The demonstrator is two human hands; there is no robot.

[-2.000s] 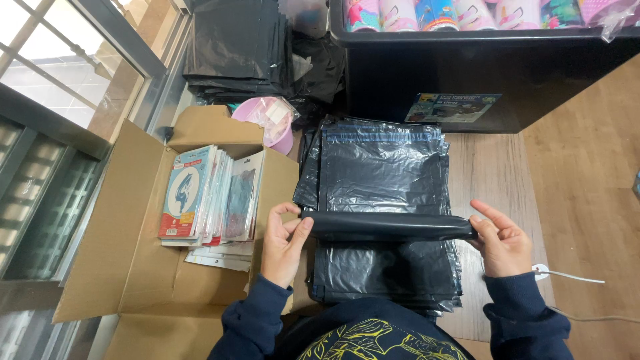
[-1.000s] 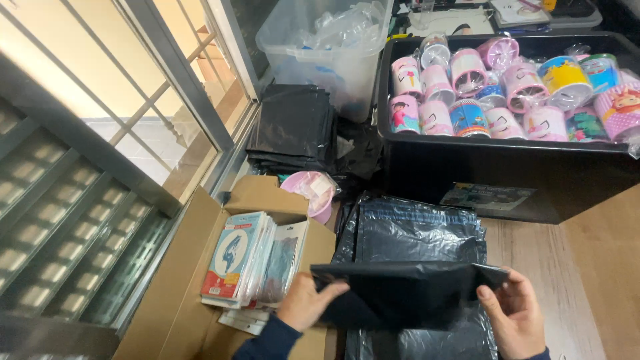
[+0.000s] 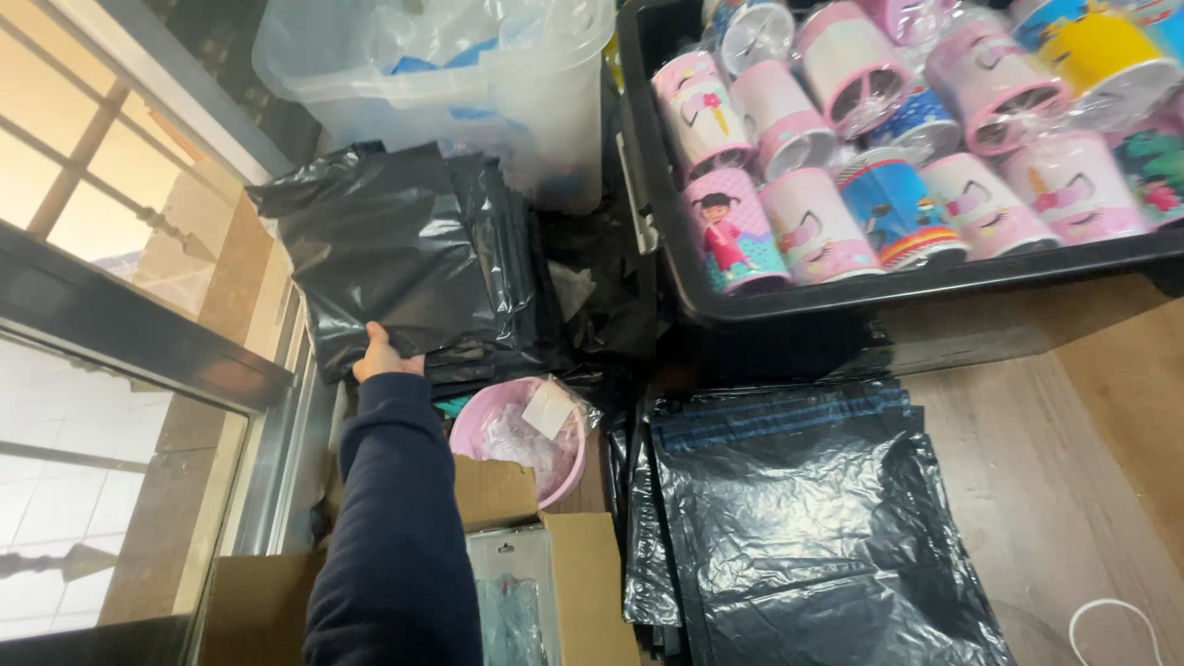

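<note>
My left hand (image 3: 387, 356) is at the near edge of a stack of folded black plastic bags (image 3: 398, 250) beside the window frame, its thumb on top of the uppermost bag and its fingers hidden. My right hand is out of the view. A second pile of black plastic mailing bags (image 3: 814, 527), with a blue-striped strip along its far edge, lies on the wooden floor at the lower right. Between the two piles stands a pink plastic basin (image 3: 583, 462) holding clear wrapping and a white card.
An open cardboard box (image 3: 592, 592) with flat packages lies under my left forearm. Behind the stack is a translucent plastic tub (image 3: 555, 139). A black crate (image 3: 740, 310) of wrapped, decorated cylinders stands at the upper right. A white cable (image 3: 1115, 603) loops on the floor.
Both hands held a folded black bag over the near pile; now my left hand is at the far stack and my right hand has left the view. The view has shifted toward the far stack.
</note>
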